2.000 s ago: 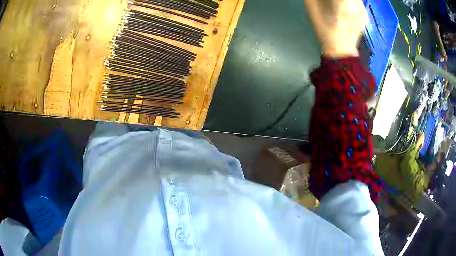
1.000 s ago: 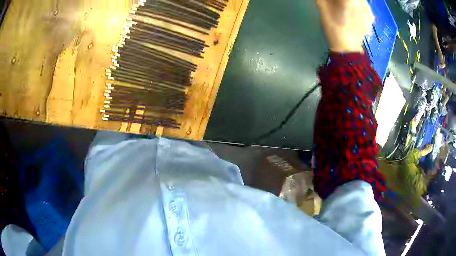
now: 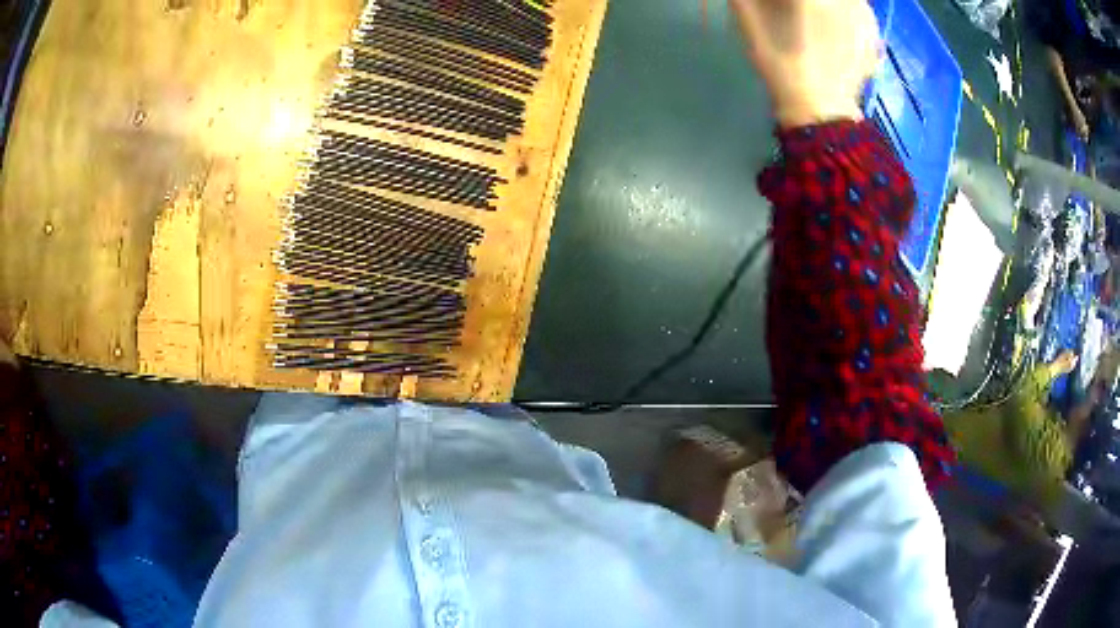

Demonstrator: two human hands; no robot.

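Observation:
Thin dark sleeved leads (image 3: pixel 387 221) lie in several groups across the worn wooden board (image 3: pixel 92 245), their pale tips towards the left. My right hand (image 3: pixel 813 55) is at the top edge, right of the board and beside the blue tray (image 3: pixel 940 123). It is bare and blurred, and its fingers are cut off by the frame, so what it holds is hidden. Some dark leads lie in the tray. My left hand is not visible; only a dark red sleeve shows at the lower left edge.
A black cord (image 3: pixel 706 325) runs over the dark green bench top (image 3: pixel 651 245) to under my right forearm. A white sheet (image 3: pixel 964 282) lies right of the tray. Below the bench are a cardboard box (image 3: pixel 698 472) and a blue plastic object (image 3: pixel 154 528).
The view has tilted, so the board and leads sit lower in the picture. My right hand has shifted a little left. A red sleeve has come in at the left edge.

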